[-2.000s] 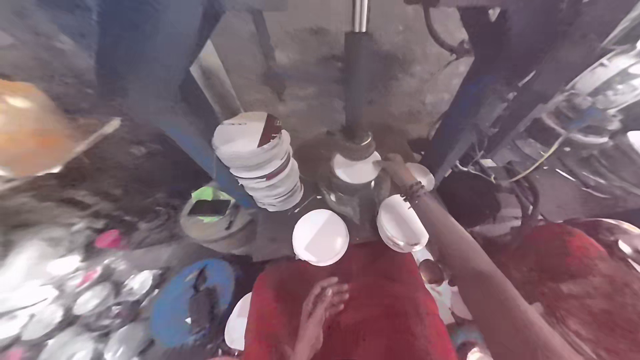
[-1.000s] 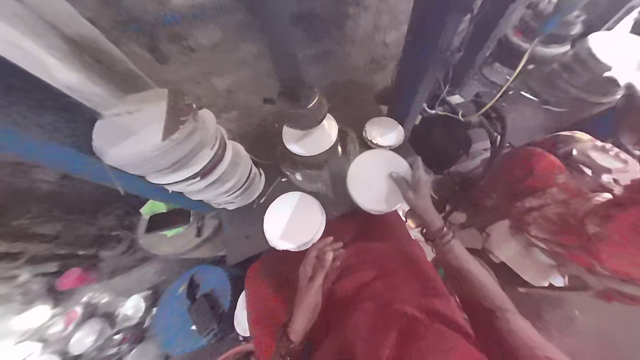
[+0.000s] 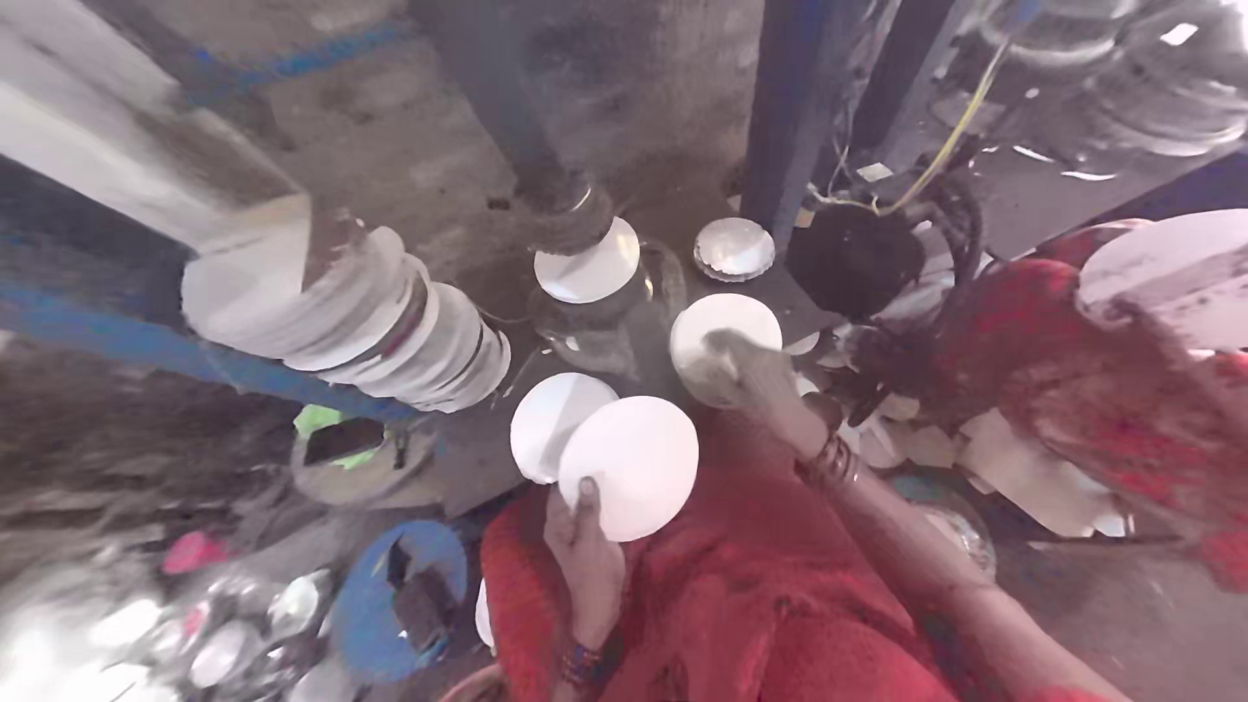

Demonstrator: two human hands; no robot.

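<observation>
My left hand holds a white round disc by its near edge, thumb on top; the disc overlaps another white disc behind it. My right hand is on a third white disc, fingers over its face; whether they grip it is blurred. Beyond my hands, one more white disc lies on a round metal die under the ram of a press. A shiny, crimped round plate rests right of the die. A tall leaning stack of discs stands at left.
Blue metal posts frame the press. At left are a stool bearing a dark phone-like object and a blue basin. Shiny round plates lie lower left, more at upper right. A person in red is at right, beside a yellow cable.
My left hand, empty one second ago, now holds a white disc. My right hand stays near the discs right of the die. The view has shifted closer to the press.
</observation>
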